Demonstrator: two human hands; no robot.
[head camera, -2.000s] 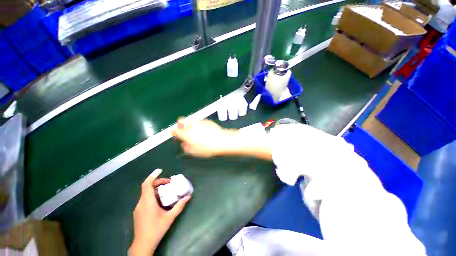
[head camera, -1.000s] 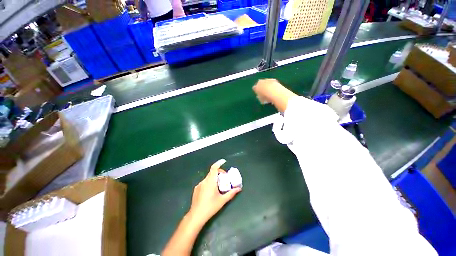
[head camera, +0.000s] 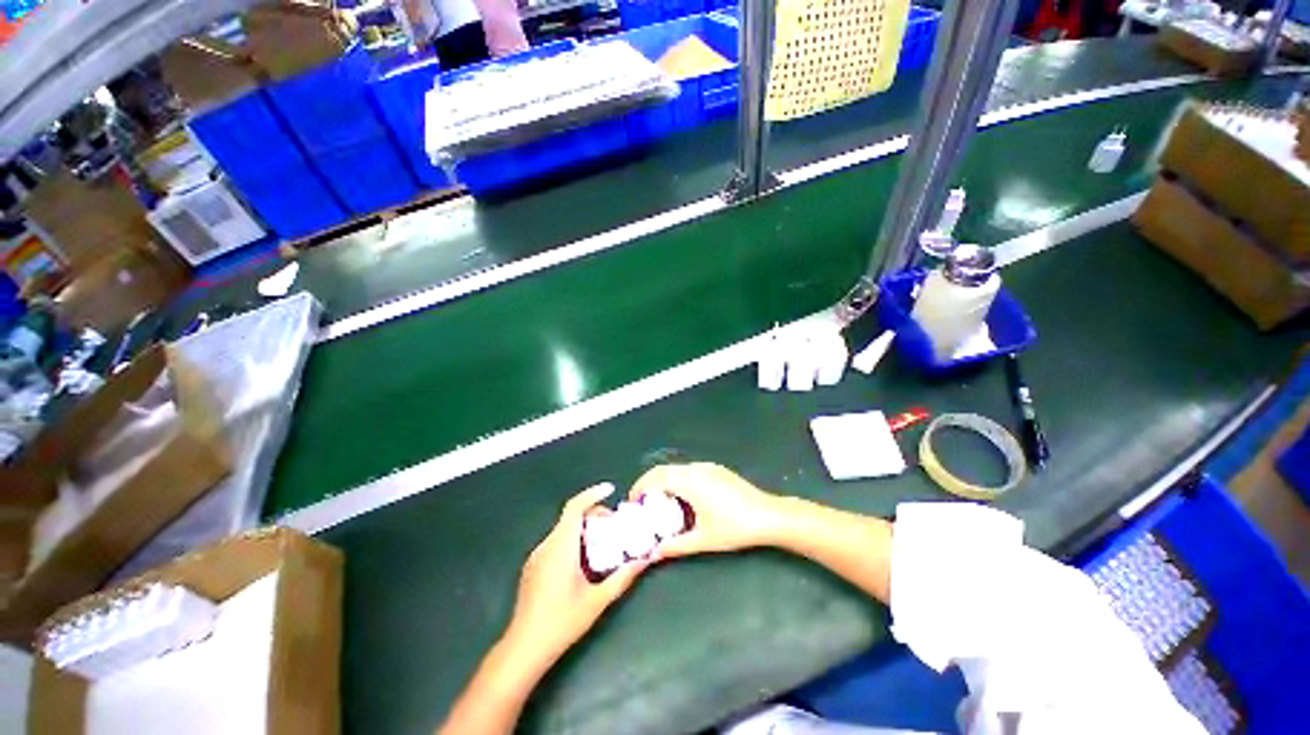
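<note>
My left hand (head camera: 558, 582) and my right hand (head camera: 714, 507) meet over the dark green bench, low centre. Between them they hold several small white dropper bottles (head camera: 632, 533) side by side; the fingers cover their sides and I cannot tell the exact number. An open carton (head camera: 319, 632) stands at the lower left, with a row of white bottles (head camera: 129, 629) along its back left side and a white inside. More set-aside white bottles (head camera: 805, 356) lie together by the conveyor rail, right of centre.
A blue tray (head camera: 1024, 339) holds a pump dispenser bottle (head camera: 955, 302). A white pad (head camera: 858, 445), tape roll (head camera: 973, 457) and black marker (head camera: 1029, 417) lie right. Metal posts rise behind the bench. Stacked cartons (head camera: 1221, 244) stand far right. A blue tote (head camera: 1264, 574) is at lower right.
My right hand has come back from over the conveyor to join my left hand at the bottles. My left hand has moved slightly left in view. The pad and tape roll are uncovered.
</note>
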